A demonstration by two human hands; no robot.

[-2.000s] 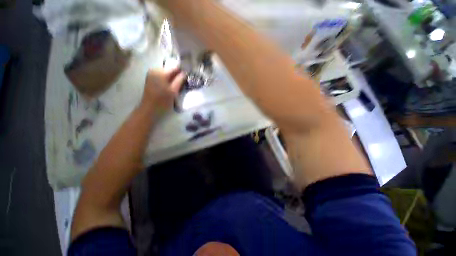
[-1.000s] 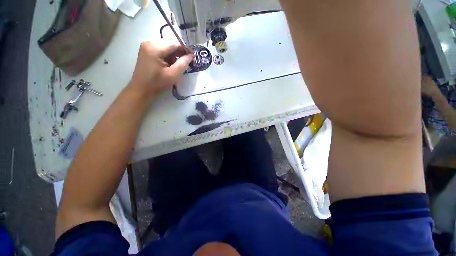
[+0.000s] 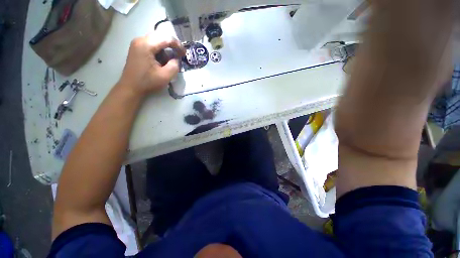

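My left hand [image 3: 151, 63] is at the needle and presser foot area [image 3: 182, 50], fingers curled at the left edge of the round black-and-silver plate [image 3: 195, 55] in the white bed. Something dark shows between thumb and fingers; I cannot tell if it is held. The white machine head [image 3: 202, 10] is above, cut off by the top edge. My right hand is out of the picture; only its blurred forearm shows at the right.
A brown sewn piece [image 3: 75, 35] lies at the table's upper left. Small silver metal fittings [image 3: 73, 95] and a grey card [image 3: 65, 143] are on the left. A white tub [image 3: 297, 166] with yellow items and white cloth is below right. Dark stains mark the front edge.
The long thin shaft seen above my left hand one second ago is out of sight. My right forearm has moved to the right. My left hand stays by the needle area.
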